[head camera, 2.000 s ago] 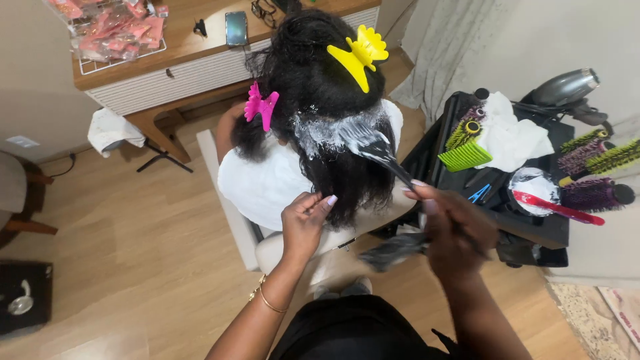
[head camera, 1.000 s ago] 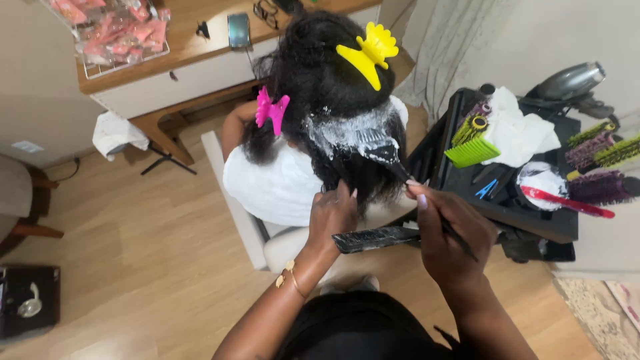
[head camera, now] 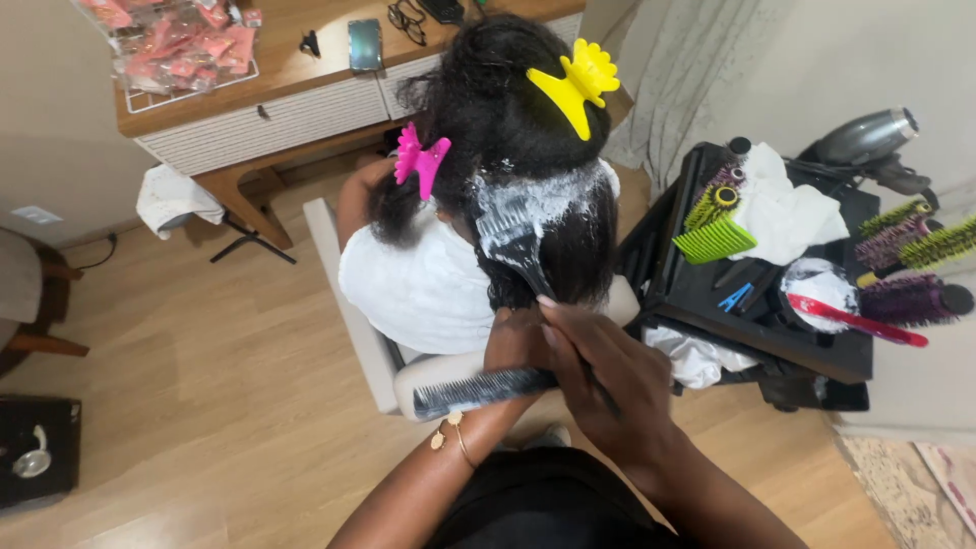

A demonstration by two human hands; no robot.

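A seated person's dark hair carries white cream across the back of the head. My right hand grips a black tint brush, its bristles against the creamed hair. A black comb also sticks out leftward from the right hand, over my left wrist. Partly hidden behind the right hand, my left hand is at the lower ends of the hair; its fingers appear closed around them. A yellow claw clip sits high on the hair, and a pink claw clip holds hair at the left.
On the right, a black trolley bears a bowl of white cream with a red spatula, a green comb, round brushes and white tissue. A hair dryer is behind it. A wooden desk stands beyond the person.
The tint brush has moved left and down over the creamed hair since a second ago. My left hand has moved right, behind the right hand, from its place two seconds ago.
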